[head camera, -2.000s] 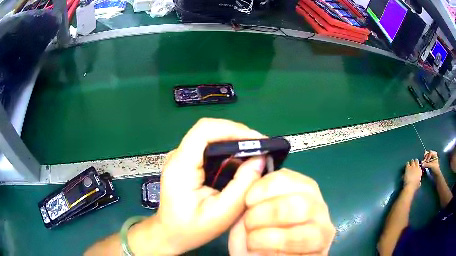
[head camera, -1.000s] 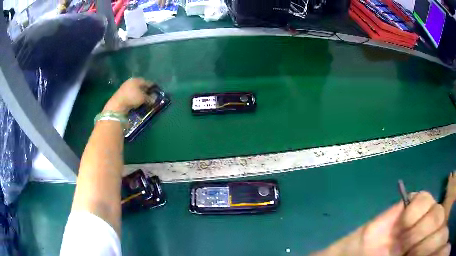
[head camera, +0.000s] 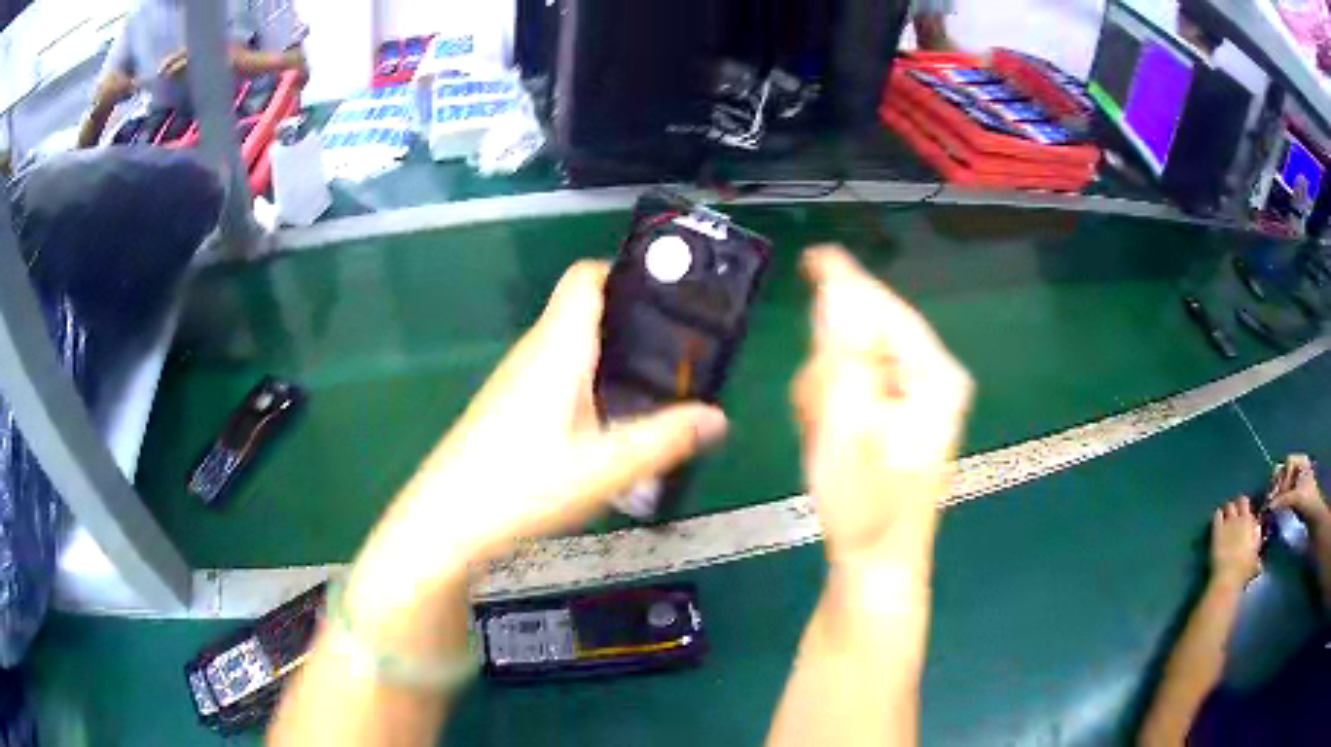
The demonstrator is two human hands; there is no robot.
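A black half-assembled handset [head camera: 679,314] is held up over the green belt, tilted, with its open inner side towards me. A pale round disc [head camera: 669,258] and a small white-silver strip [head camera: 705,223] show near its top end, and a short yellow-orange strip lower down. My left hand [head camera: 548,423] holds the handset by its left side and lower end, thumb across the front. My right hand [head camera: 880,401] is raised to the right of the handset, apart from it and blurred. Whether it holds anything cannot be told.
One handset [head camera: 245,441] lies on the belt at left. Black units [head camera: 591,635] lie on the near bench, with more [head camera: 260,668] at lower left. A worn whitish rail [head camera: 730,537] divides bench and belt. Red trays [head camera: 985,124] stand beyond. Another person's hands [head camera: 1258,523] are at right.
My left hand has left the handset on the belt at left and now holds a handset up in the middle. My right hand has moved up beside it; the dark tool no longer shows.
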